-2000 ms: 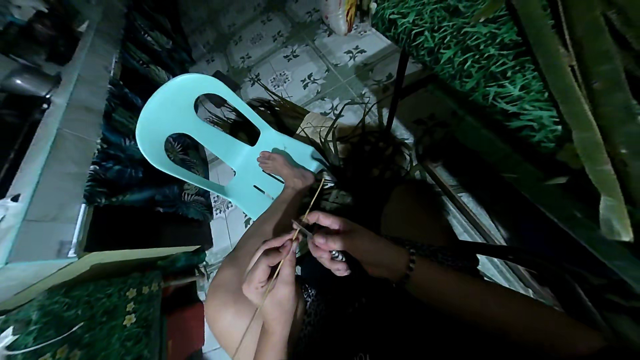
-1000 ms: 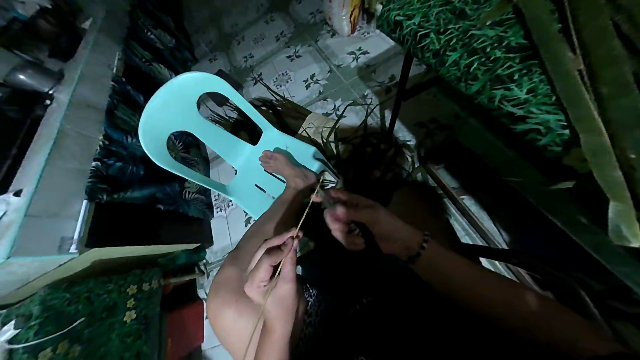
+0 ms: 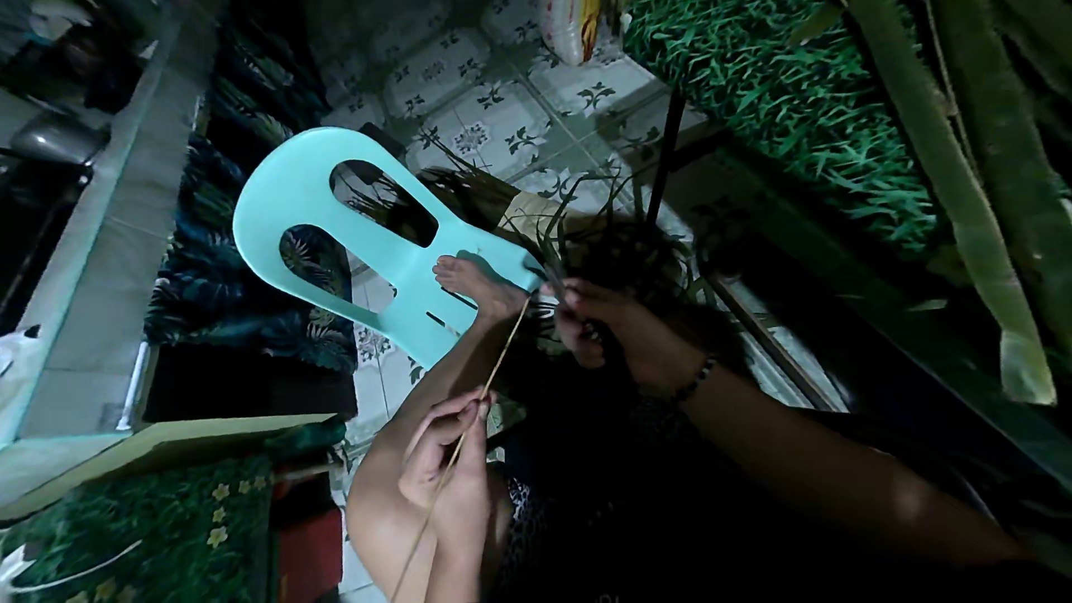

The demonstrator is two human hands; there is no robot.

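Observation:
My left hand (image 3: 448,456) pinches a thin tan stick, like a leaf midrib (image 3: 504,352), between thumb and fingers, above my bent leg. The stick slants from the bottom of the view up to near my right hand (image 3: 590,318). That hand is closed around a small knife-like tool (image 3: 553,272), whose exact shape is blurred and dark. The tool lies close to the stick's upper end; I cannot tell whether they touch. My bare foot (image 3: 473,280) rests on the seat of a light turquoise plastic chair (image 3: 381,247).
Long narrow leaves (image 3: 469,188) lie on the patterned tile floor (image 3: 578,88) behind the chair. At the right are a green grass-like mat (image 3: 779,109) and long broad green leaves (image 3: 976,226). A tiled counter (image 3: 96,285) runs along the left, with a dark leaf-print curtain (image 3: 243,251) beside it.
My right hand has moved away from my left, up along the stick toward its upper end. My left hand still grips the stick in about the same place.

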